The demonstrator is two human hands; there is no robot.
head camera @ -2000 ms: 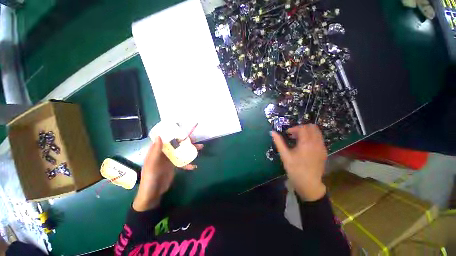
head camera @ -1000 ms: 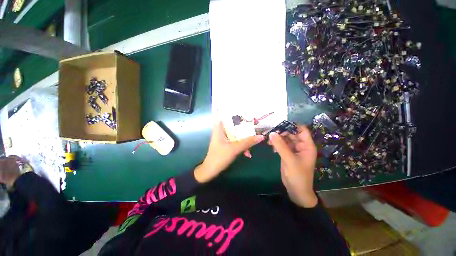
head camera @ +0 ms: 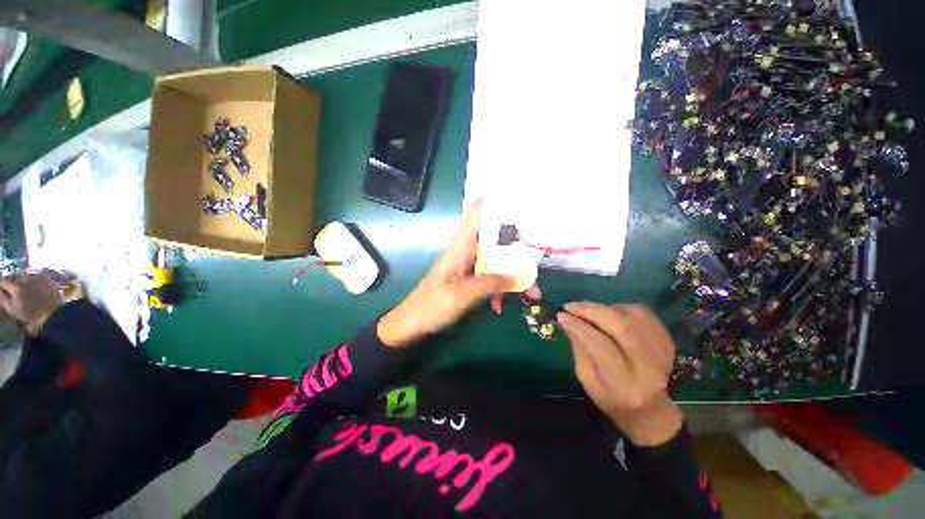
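My left hand (head camera: 453, 282) holds a cream plastic housing (head camera: 510, 266) over the lower end of the white paper (head camera: 556, 122). A dark part sits in the housing and a red wire trails from it to the right. My right hand (head camera: 621, 355) pinches a small dark module (head camera: 542, 322) with pale connector bits, just below and right of the housing. The module's far end is near my left fingertips; whether they touch it is unclear. A second cream housing (head camera: 348, 257) with a red wire lies on the green bench to the left.
A large tangled module pile (head camera: 771, 152) lies at right, beside a black mat (head camera: 903, 61). A black smartphone (head camera: 408, 136) lies left of the paper. An open cardboard box (head camera: 294, 167) with several modules stands further left. A neighbour's hand (head camera: 36, 298) is at far left.
The view has shifted, so the bench things sit further right. My right hand, which reached to the pile's edge, now holds a module, lower and tilted differently than one second ago.
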